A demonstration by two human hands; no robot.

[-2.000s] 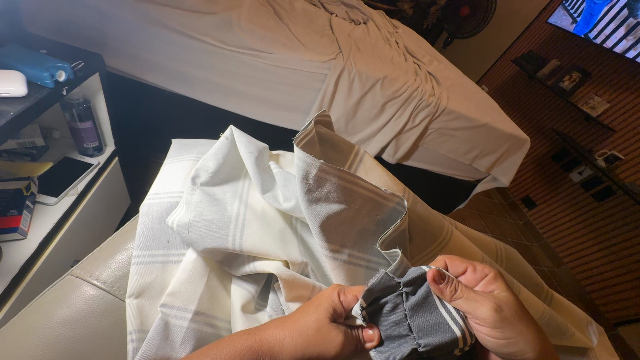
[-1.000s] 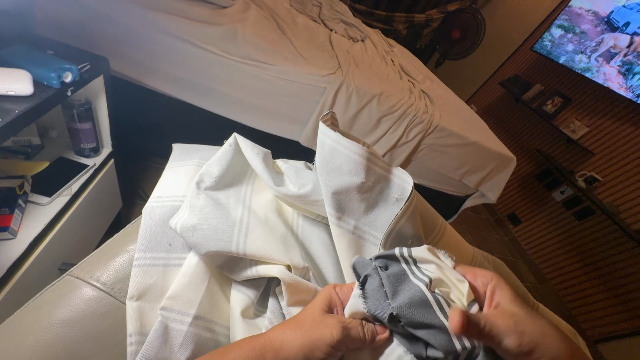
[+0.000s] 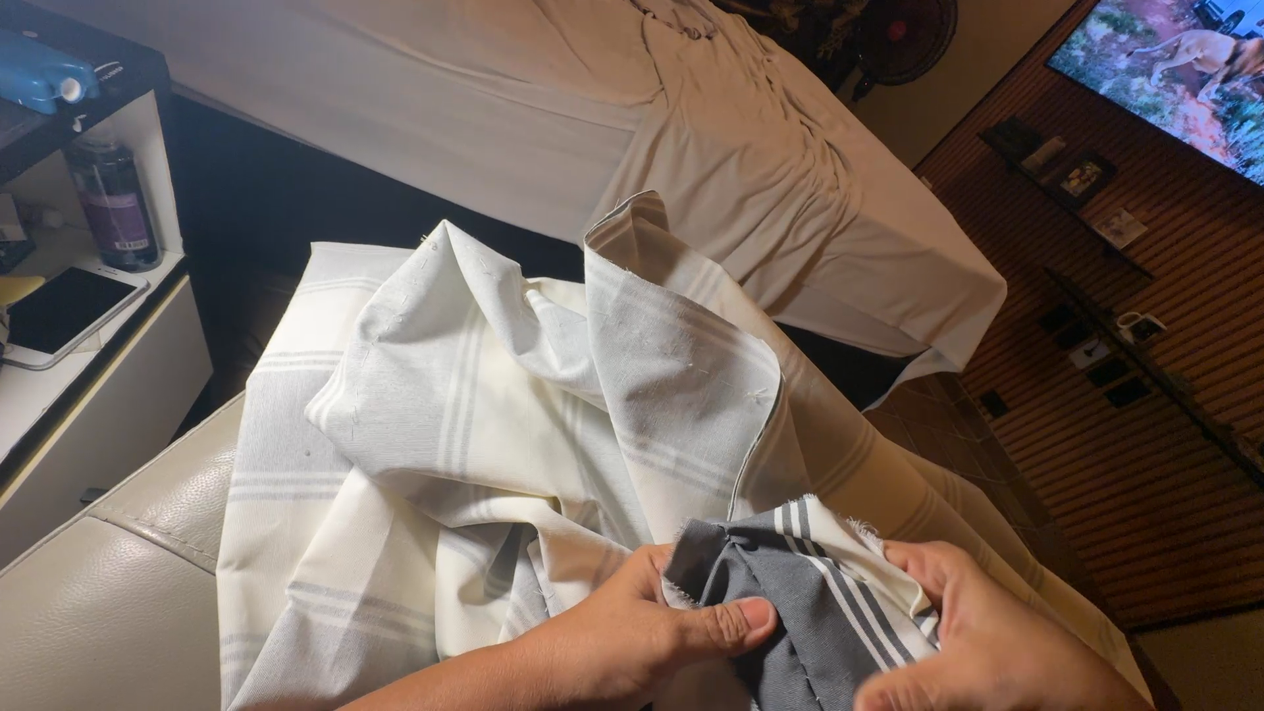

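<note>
A large cream and pale grey striped cloth [image 3: 513, 395] lies in loose folds over the lap and the seat. Near the bottom of the view, both hands hold a dark grey section of fabric with white stripes [image 3: 800, 602], its edge frayed and a line of stitches running along it. My left hand [image 3: 662, 617] pinches the left edge, thumb on top of the grey part. My right hand [image 3: 997, 632] grips the cream and striped edge at the right, its thumb low on the fabric. Whether a needle is held cannot be seen.
A beige leather seat [image 3: 118, 592] is at the lower left, beside a shelf unit holding a smartphone [image 3: 69, 306] and a bottle [image 3: 114, 202]. A sheet-covered piece of furniture [image 3: 731, 168] stands beyond the cloth. A fan [image 3: 904, 39] and a television [image 3: 1185, 74] are farther back.
The grey fabric between my hands has been turned and spread, showing more striped and cream cloth at its right. A raised fold behind it has opened wider. The television picture has changed.
</note>
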